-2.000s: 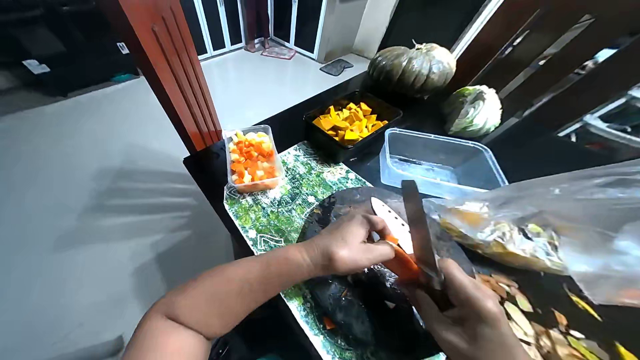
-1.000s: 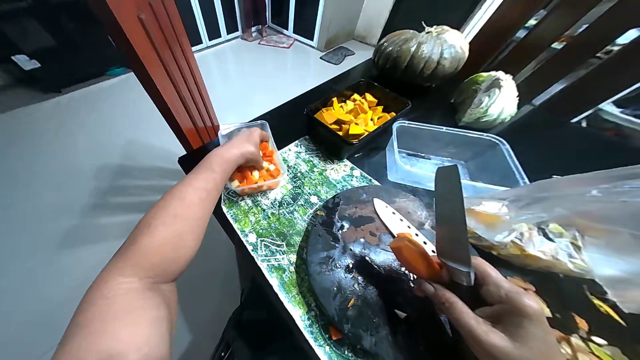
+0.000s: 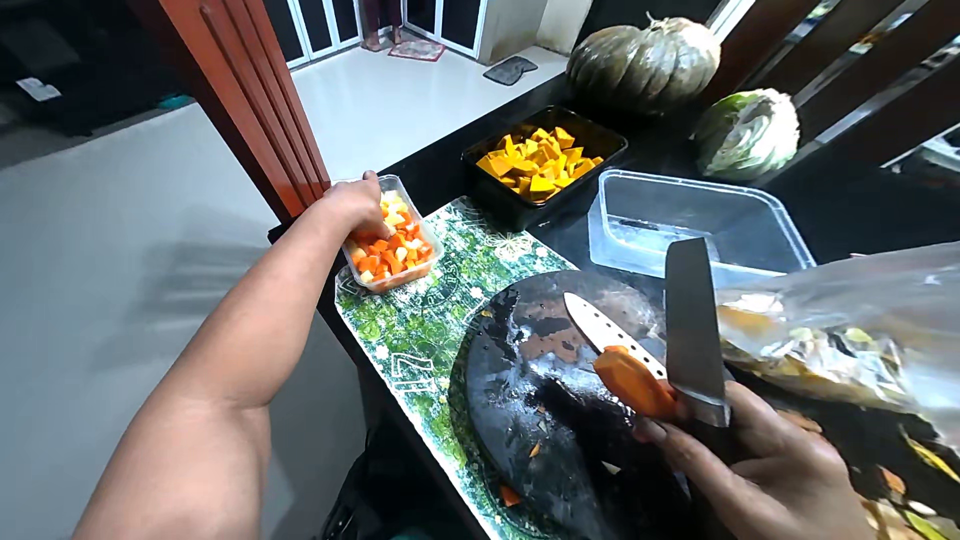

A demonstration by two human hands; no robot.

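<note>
My left hand (image 3: pixel 358 206) reaches into a clear plastic container (image 3: pixel 437 259) of diced orange and pale vegetable pieces (image 3: pixel 394 255); its fingertips are partly hidden, so I cannot tell if they grip any. My right hand (image 3: pixel 757 465) holds a wide-bladed knife (image 3: pixel 691 322), blade up, above a round dark chopping board (image 3: pixel 517 427). A peeled piece of carrot (image 3: pixel 634 382) shows beside the knife handle, at my right fingers. Behind the carrot is a white knife blade with holes (image 3: pixel 600 322), over the board; its handle is hidden.
A black tray (image 3: pixel 619 150) holds cut pumpkin (image 3: pixel 540 161). Beyond stand a whole pumpkin (image 3: pixel 645 64) and a cabbage (image 3: pixel 750 135). An empty clear container (image 3: pixel 795 225) and a plastic bag of scraps (image 3: pixel 840 337) lie right. Peelings are scattered near. A red post (image 3: pixel 255 97) rises at the left.
Two seconds ago my left hand was at the carrot over the board; it has moved left to the container of diced pieces. My right hand still holds the knife.
</note>
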